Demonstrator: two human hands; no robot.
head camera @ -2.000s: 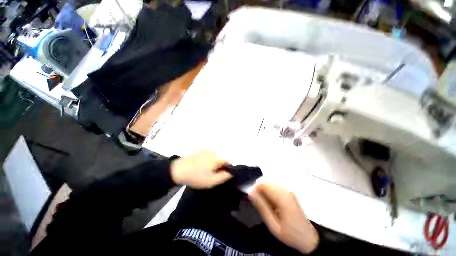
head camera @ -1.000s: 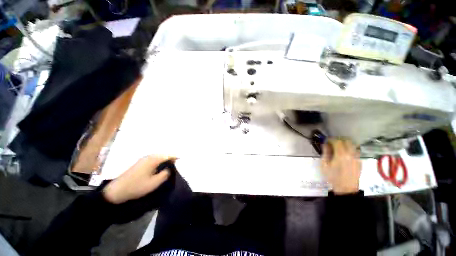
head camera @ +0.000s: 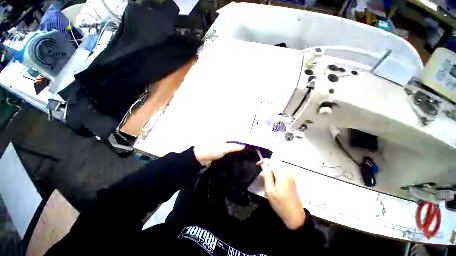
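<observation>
A black garment piece (head camera: 239, 172) hangs over the table's front edge, below and left of the needle area. My left hand (head camera: 217, 152) grips its upper edge. My right hand (head camera: 284, 194) holds a slim, thin tool (head camera: 259, 154), its tip against the cloth's upper edge; the exact contact is too small to tell. The presser foot and needle (head camera: 283, 128) of the white sewing machine (head camera: 372, 102) stand behind the hands, with no cloth under them. Black sleeves blend with the cloth.
Dark snips (head camera: 368, 171) lie under the machine arm. Red-handled scissors (head camera: 428, 219) lie at the right table edge. A large black cloth heap (head camera: 125, 65) is at left. A white trough (head camera: 345, 35) runs behind the machine, and a control panel (head camera: 442, 75) sits at far right.
My right hand has come back left from beside the snips to the cloth, now with the slim tool. My left hand still holds the cloth. The view has turned left.
</observation>
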